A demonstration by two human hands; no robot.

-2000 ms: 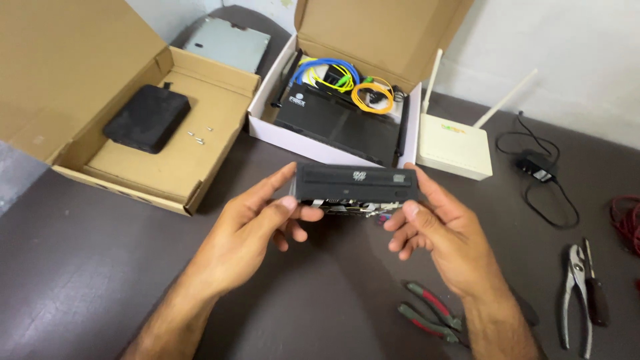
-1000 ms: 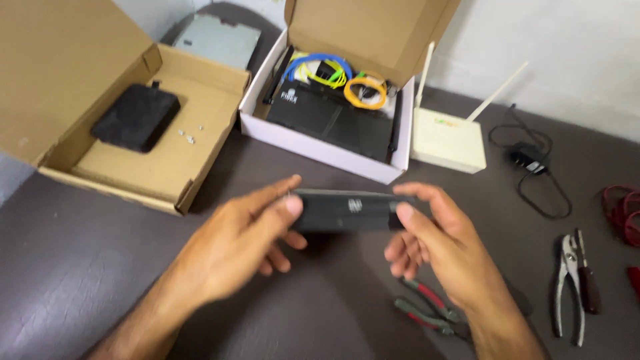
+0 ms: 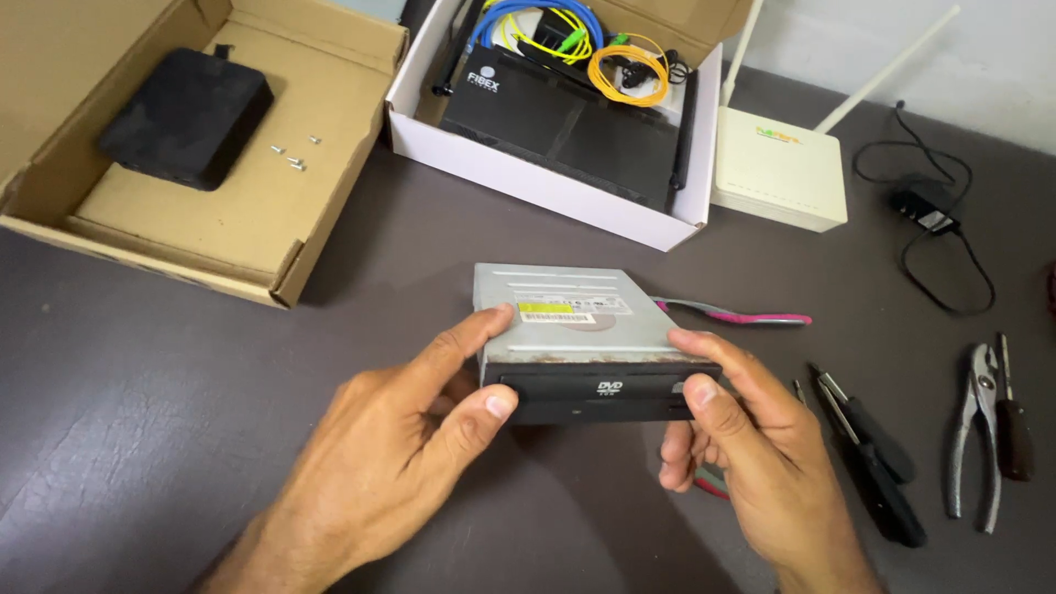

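Note:
An optical disc drive [image 3: 577,330] with a silver metal case and a black front panel is held between my two hands above the dark table. Its labelled metal face is turned up and its front panel faces me. My left hand [image 3: 396,429] grips the left end, thumb on the panel and index finger on the case. At the right end, my right hand [image 3: 742,421] has its thumb on the panel and its index finger on the case edge. Behind the drive, a pink-and-grey toothbrush [image 3: 734,313] partly shows. Part of a red handle [image 3: 711,485] shows by my right fingers.
At upper left, a cardboard box [image 3: 330,202] holds a black case [image 3: 190,115] and several screws [image 3: 294,163]. A white box [image 3: 536,186] holds a black router and coiled cables. Rightward are a white router [image 3: 780,165], a power adapter [image 3: 924,213], screwdrivers [image 3: 874,487] and slip-joint pliers [image 3: 978,437].
The drive has tilted, so its labelled metal face now shows above the front panel. Both hands still hold its ends. The view has shifted closer to the table.

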